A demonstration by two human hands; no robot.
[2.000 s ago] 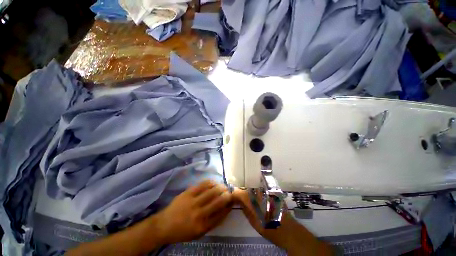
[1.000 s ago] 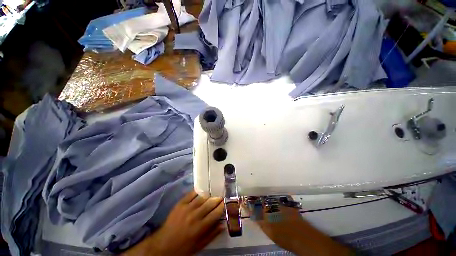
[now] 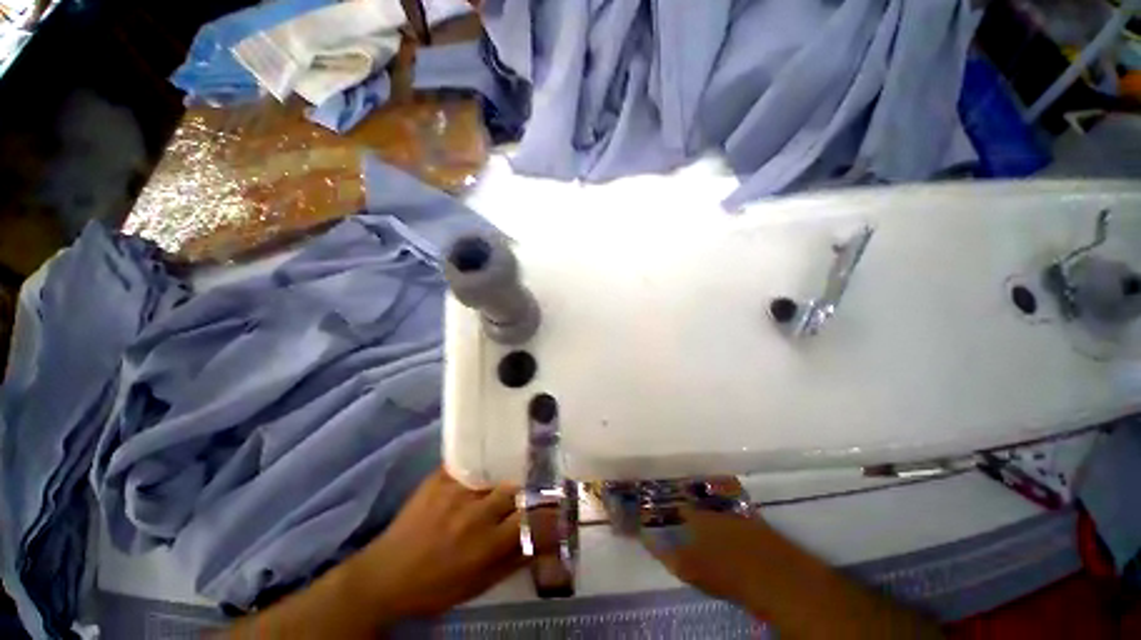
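Note:
The blue-grey shirt cloth (image 3: 275, 388) lies in loose folds left of the white sewing machine head (image 3: 701, 363). My left hand (image 3: 457, 531) is bare, palm down at the machine's left end, beside the chrome take-up lever guard (image 3: 548, 525). Its fingertips are hidden under the head and guard, so I cannot tell whether it grips cloth. My right hand (image 3: 713, 550) is right of the guard, its fingertips at the metal parts under the head's front edge. A small bit of blue-grey shows at its fingertips. The needle and presser foot are hidden.
A layered blue-grey stack (image 3: 63, 413) lies far left. A plastic-wrapped brown board (image 3: 288, 169) and folded white cloth (image 3: 319, 56) are behind. Blue-grey garments (image 3: 738, 88) drape behind the machine. Snips (image 3: 1026, 481) lie at right. A measuring strip (image 3: 626, 619) runs along the front edge.
The view has shifted, so the machine sits further left. My right hand has moved from beside my left fingertips to right of the guard. My left hand stays near the machine's left end.

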